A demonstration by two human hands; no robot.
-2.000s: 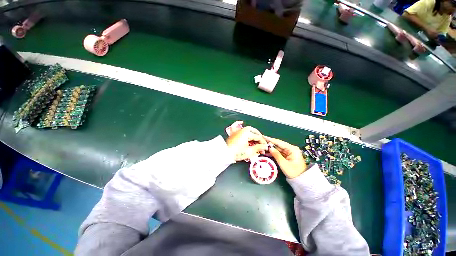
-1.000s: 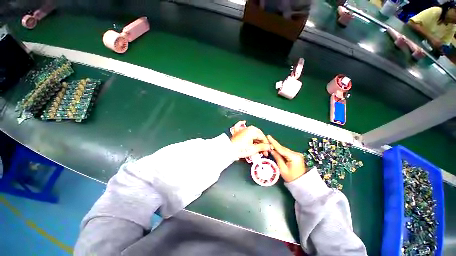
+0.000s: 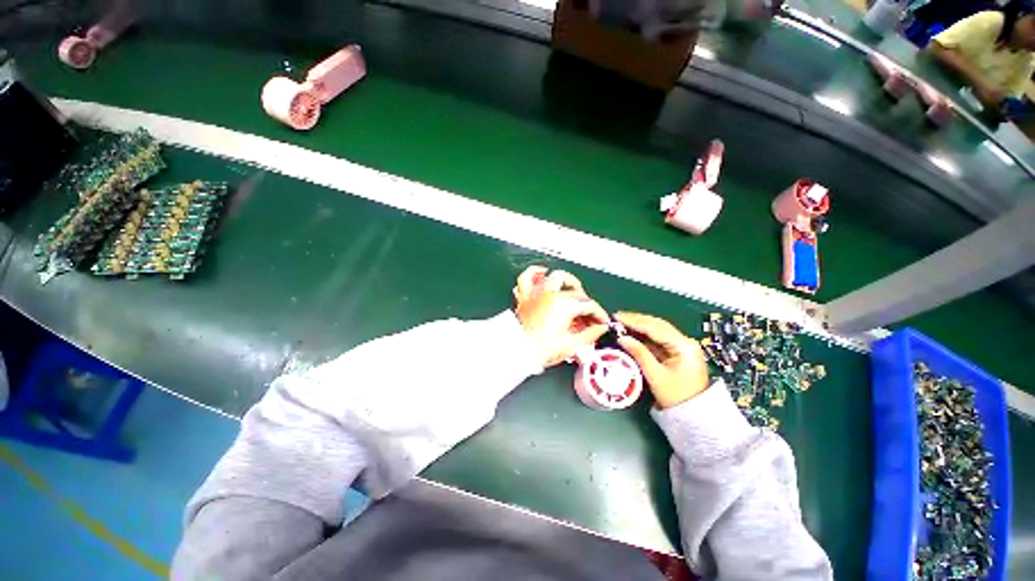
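A pink fan housing (image 3: 609,379) is in front of me over the bench, its round head with red-and-white slots towards me. My left hand (image 3: 556,321) is closed around its handle, which is mostly hidden by the fingers. My right hand (image 3: 667,358) is at the neck of the fan, thumb and fingertips pinched around something small and partly dark; it is too small to name. The fingertips of both hands nearly meet there. A loose pile of small green circuit boards (image 3: 758,361) lies just right of my right hand.
A blue bin (image 3: 893,454) of small boards stands at the right edge. Board panels (image 3: 166,232) are stacked at the left. Beyond the white edge strip (image 3: 431,208), the green belt carries several pink fans (image 3: 695,208). A grey post (image 3: 931,263) rises at right; a person sits far right.
The fans on the belt have moved right. The held fan's head has tilted and shifted slightly up and right. My right hand's fingers have opened a little around the neck.
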